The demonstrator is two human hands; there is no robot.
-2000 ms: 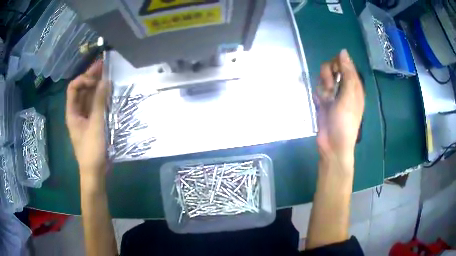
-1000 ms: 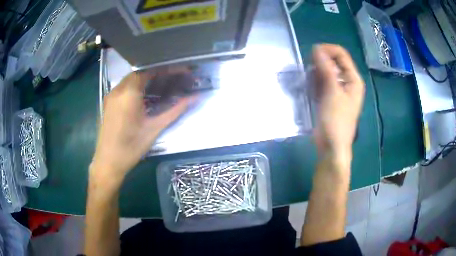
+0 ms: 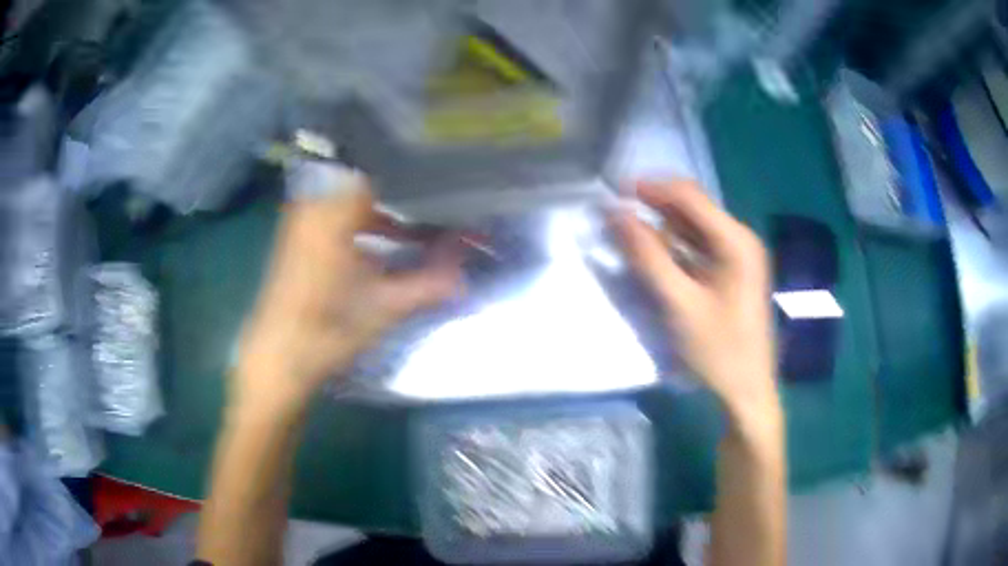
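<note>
The frame is blurred. My left hand is over the left part of the shiny metal tray, fingers curled near the machine head; I cannot tell if it holds a pin. My right hand is over the tray's right side, fingers bent inward, with a faint silvery glint between them; what it holds is unclear. The grey machine head with its yellow label hangs above and between the hands. The fixture under it cannot be made out. The clear front bin holds many metal pins.
Clear bins of pins stand at the left, with more clear tubs behind. A black slab with a bright reflection lies on the green mat at right. A clear bin with a blue part is at upper right.
My right hand has moved left from beside the tray to over it, nearer the machine head. My left hand went in from the tray's left edge. The view has shifted and blurred.
</note>
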